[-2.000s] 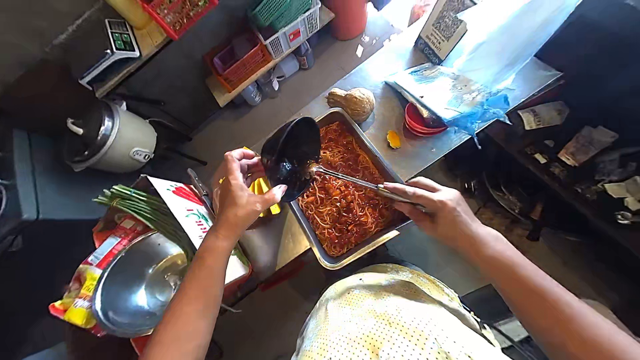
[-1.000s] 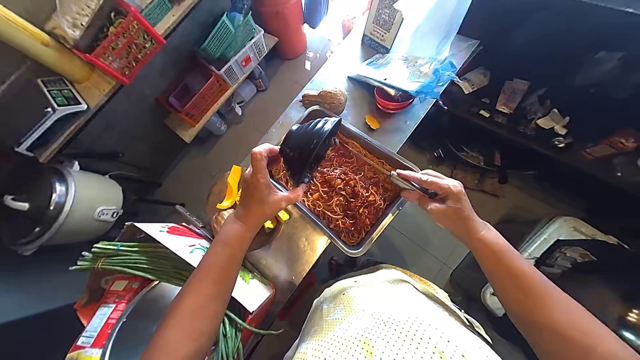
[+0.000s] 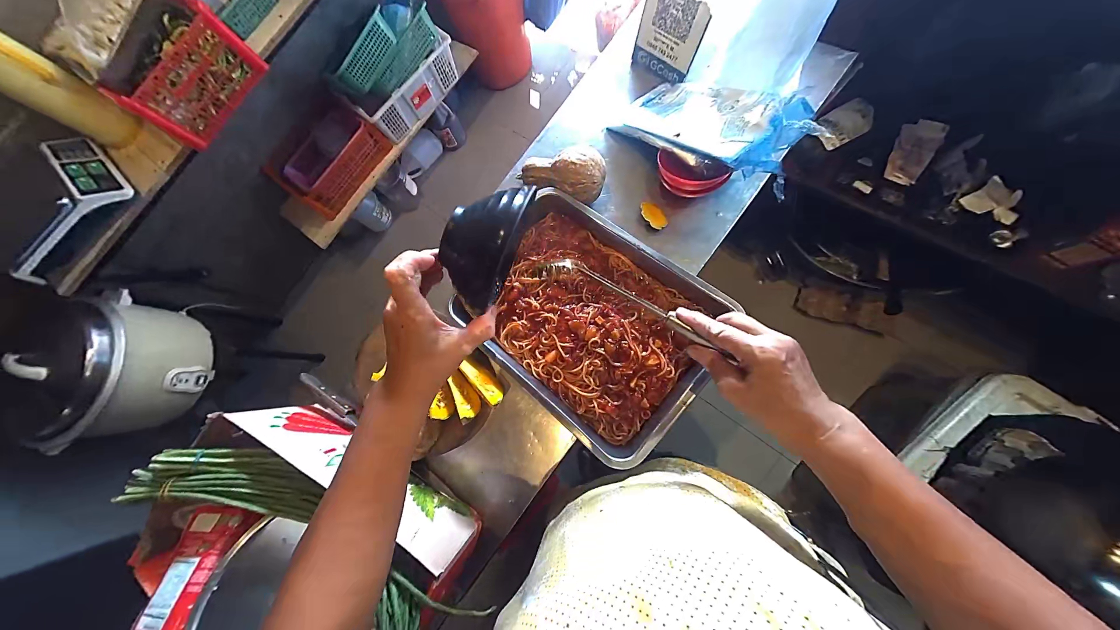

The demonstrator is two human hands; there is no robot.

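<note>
A rectangular metal tray (image 3: 617,456) holds spaghetti in red sauce (image 3: 584,337). My left hand (image 3: 429,328) grips a black ribbed bowl (image 3: 479,249), tilted over the tray's upper left corner with its mouth facing the noodles; its inside is hidden. My right hand (image 3: 757,372) is closed around the handle of a metal serving utensil (image 3: 634,302). The utensil's head lies in the noodles near the bowl's rim, partly covered, so its exact kind cannot be told.
Beyond the tray are a squash (image 3: 570,172), red bowls (image 3: 691,178) and a blue plastic bag (image 3: 726,122) on the metal table (image 3: 691,229). Left of it lie yellow squash slices (image 3: 468,394), a knife (image 3: 325,395) and long green beans (image 3: 227,484). A rice cooker (image 3: 144,372) stands far left.
The utensil's head has moved from the black bowl, where it was two seconds ago, down into the noodles. The bowl remains in my left hand. The view has shifted.
</note>
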